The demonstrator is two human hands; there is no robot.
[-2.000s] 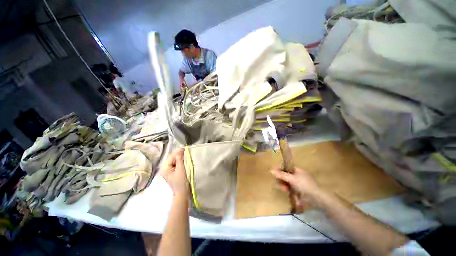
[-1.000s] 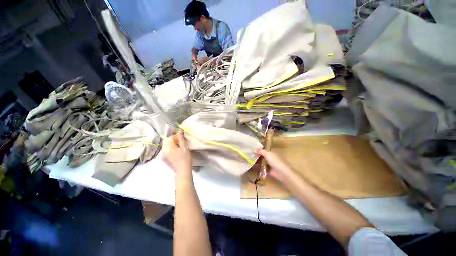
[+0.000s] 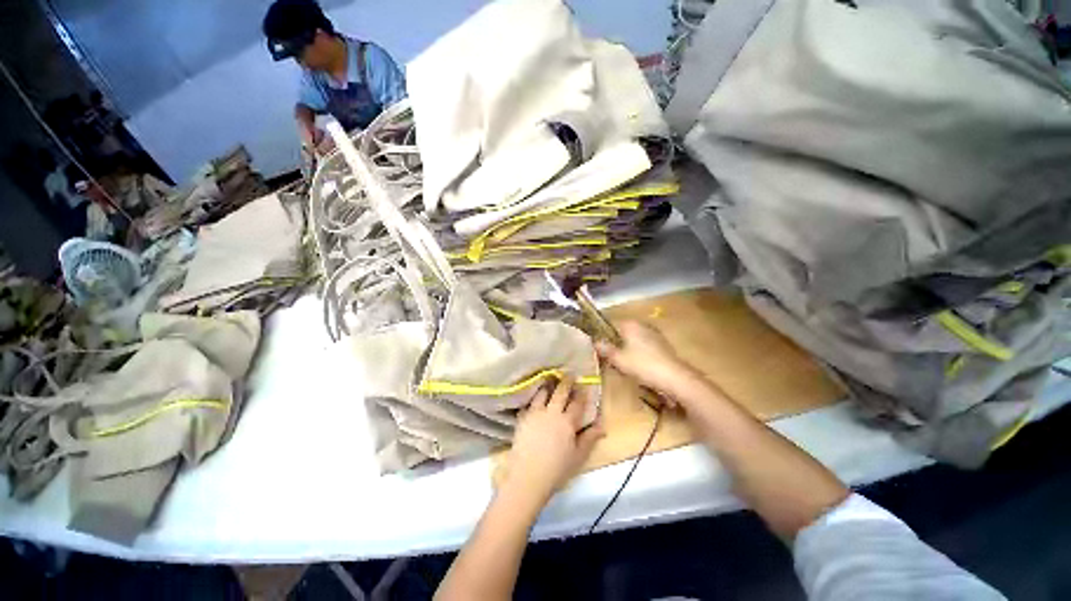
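Note:
A beige bag body [image 3: 470,358] with a yellow edge strip lies partly on the tan board [image 3: 740,352] and partly on the white table. My left hand [image 3: 554,432] lies on its front right part, fingers spread over the cloth by the yellow strip. My right hand [image 3: 646,358] is closed round the wooden handle of a hammer [image 3: 597,317] at the bag's right edge. The hammer's head is partly hidden behind the bag. A long strap [image 3: 388,211] rises from the bag to the upper left.
A stack of bag bodies [image 3: 564,229] with yellow edges stands behind the board. A tall grey-beige heap [image 3: 869,176] is at right. More bag bodies [image 3: 164,405] lie at left. A black cord [image 3: 634,464] hangs over the front edge. A person [image 3: 335,76] works behind.
The bag body has moved right onto the board and now lies lower. My left hand has shifted from its left side onto its front right part. The view has turned right.

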